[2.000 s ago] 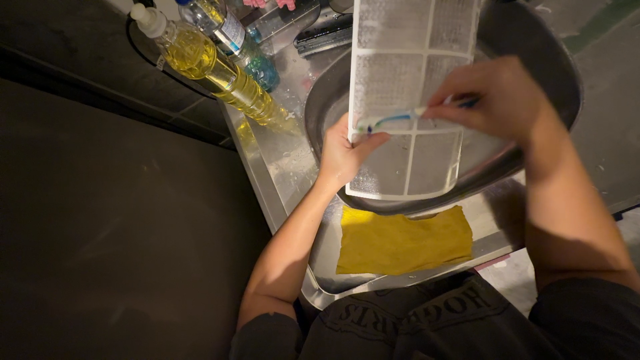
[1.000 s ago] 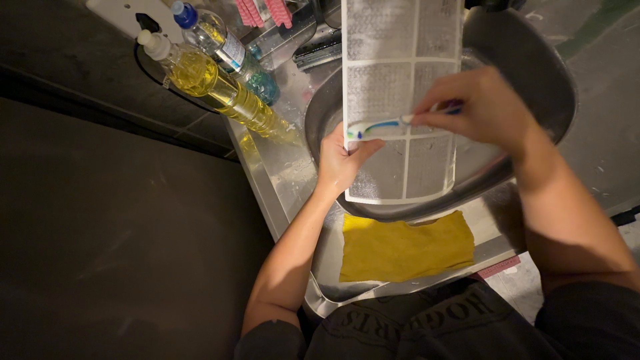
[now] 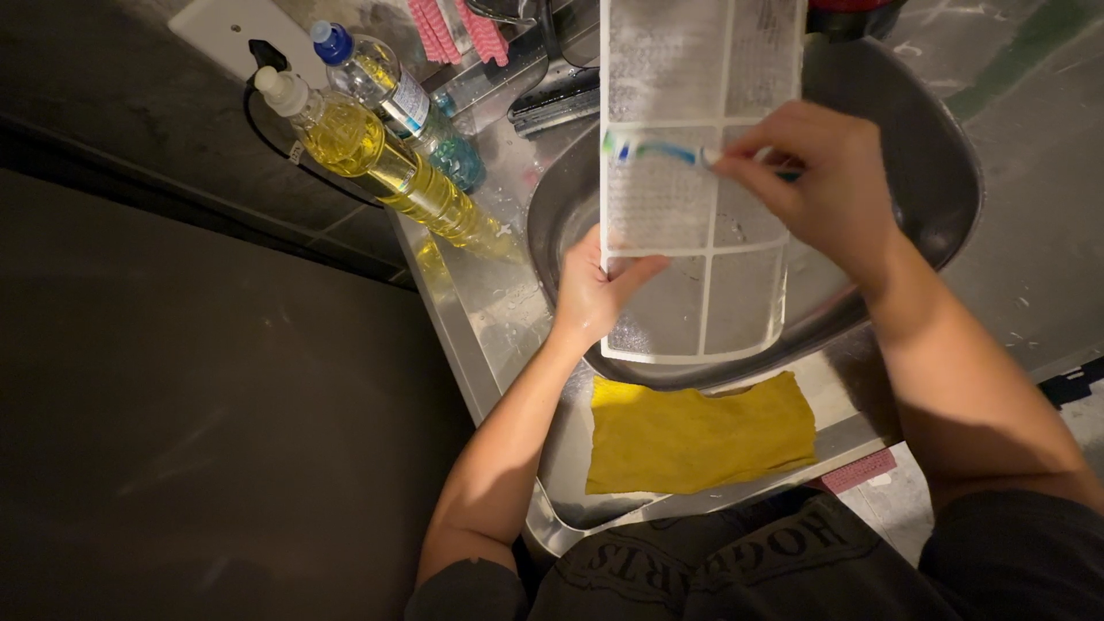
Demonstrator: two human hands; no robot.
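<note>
My left hand (image 3: 599, 289) grips the left edge of a white-framed mesh filter panel (image 3: 660, 302), thumb on its face. The panel is held over a dark oval basin (image 3: 936, 164), and its upper end runs out of view. Pinched in the fingers of my right hand (image 3: 815, 177) is a toothbrush (image 3: 673, 153); its blurred head lies at the panel's left edge, above my left hand. Part of the handle is hidden by my fingers. A yellow cloth (image 3: 703, 438) lies flat on the metal surface in front of the basin.
Left of the basin, a bottle of yellow liquid (image 3: 388, 168) and a clear bottle with a blue cap (image 3: 405, 108) stand by the wall under a socket plate (image 3: 233, 34). Pink striped cloths (image 3: 435, 30) and a black-edged tool (image 3: 556, 108) are at the back.
My right hand and the toothbrush have moved up the panel, away from my left hand. My left hand still holds the panel's left edge.
</note>
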